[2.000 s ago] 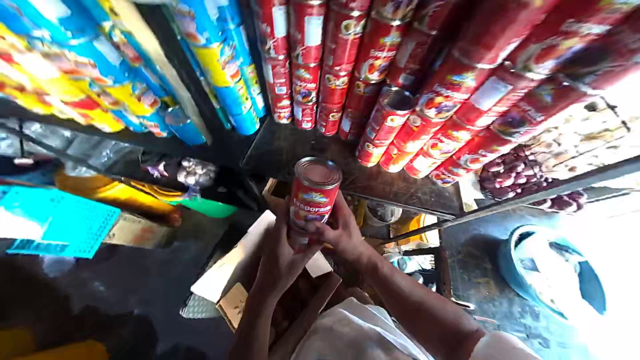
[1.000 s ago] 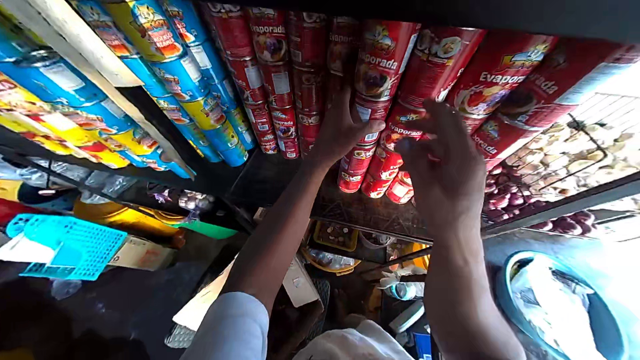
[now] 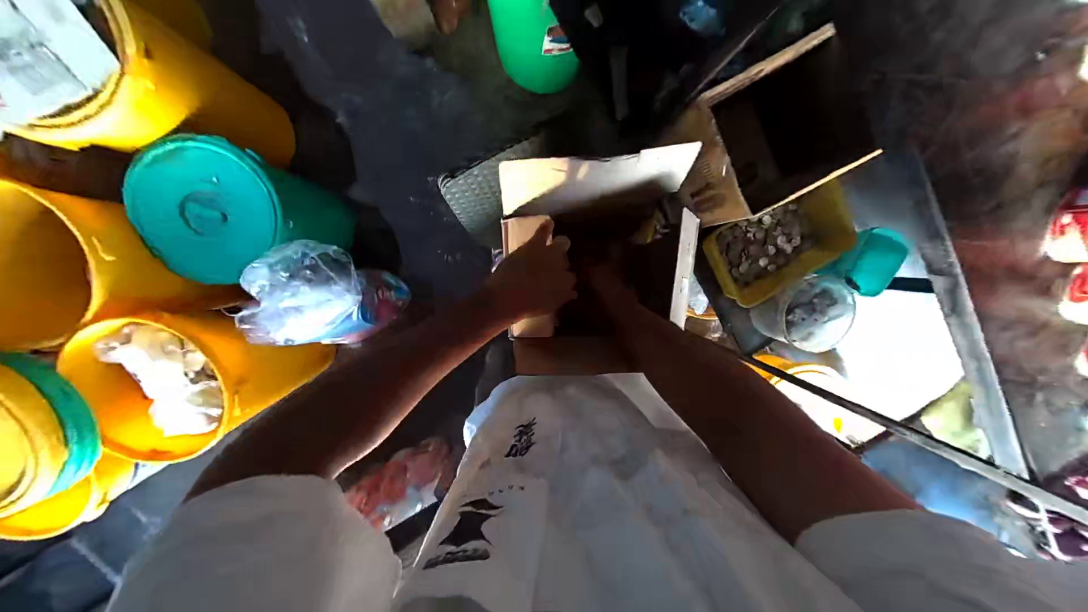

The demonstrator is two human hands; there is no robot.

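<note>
An open cardboard box (image 3: 569, 355) stands right in front of my body, its flaps folded outward. My left hand (image 3: 540, 270) is at the box's left side, fingers curled over the left flap (image 3: 529, 325). Deep in the dark inside of the box is my right hand (image 3: 605, 276); its fingers and anything in them are hidden by shadow. What the box holds is too dark to tell. Red cans (image 3: 1069, 225) show at the far right edge.
Yellow buckets (image 3: 263, 340) and a teal-lidded container (image 3: 204, 208) stand at the left, with a clear plastic bag (image 3: 302, 289). To the right are a yellow tray of coins (image 3: 718, 255), a clear jar (image 3: 818, 314) and another open carton (image 3: 710, 183). A green container (image 3: 531, 42) is beyond.
Both hands have moved from the stacked red cans on the shelf down to the cardboard box. The can held two seconds ago is no longer visible in my hands. The view has swung downward.
</note>
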